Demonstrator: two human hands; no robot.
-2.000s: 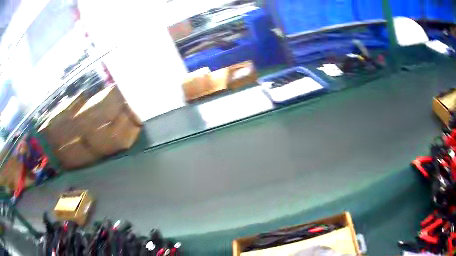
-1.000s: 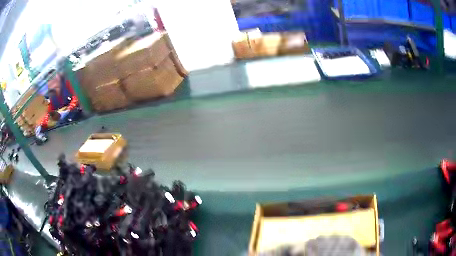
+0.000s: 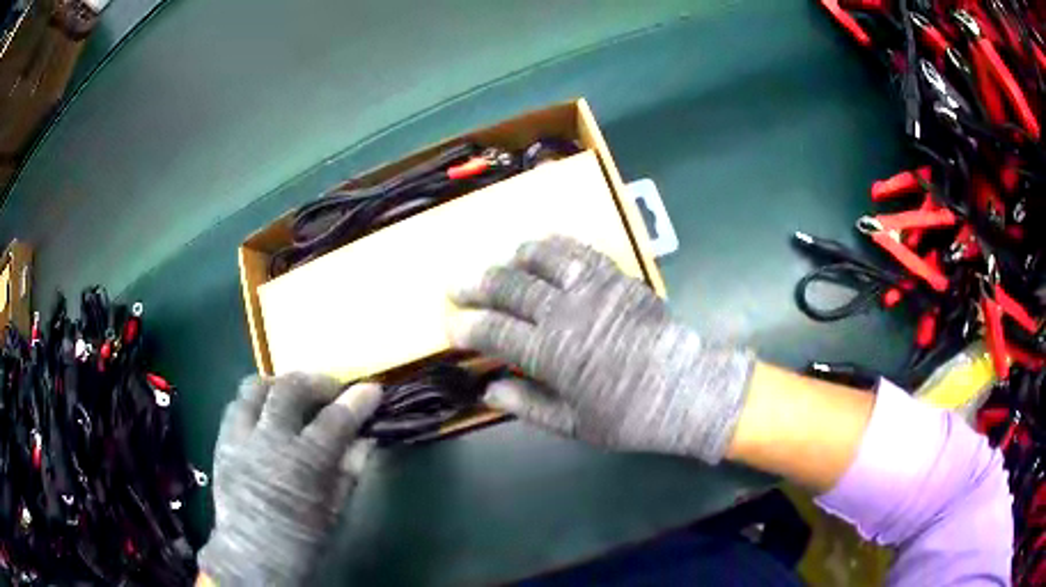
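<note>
An open cardboard box (image 3: 255,315) lies tilted on the green surface, with a pale hang tab at its right end. A flat cream insert (image 3: 379,281) runs along its middle. A bundled black cable with a red sleeve (image 3: 379,206) lies in the far compartment. A coiled black cable (image 3: 424,401) lies along the near side. My right hand (image 3: 596,344), in a grey glove, rests over the insert and near edge, fingers curled; what its fingertips grip is unclear. My left hand (image 3: 287,470), also gloved, is at the near left corner, thumb and fingers on the coiled cable.
A heap of black leads with silver rings and red sleeves (image 3: 92,447) lies on the left. Red and black clip leads (image 3: 975,206) are heaped on the right, one looped lead nearer the box. Yellow material (image 3: 961,376) shows by the right heap. Brown cardboard (image 3: 34,80) is at top left.
The view has tilted down onto the box, which now appears larger and more central. Both gloved hands are now clearly in view at its near side; the far side of the line has left view.
</note>
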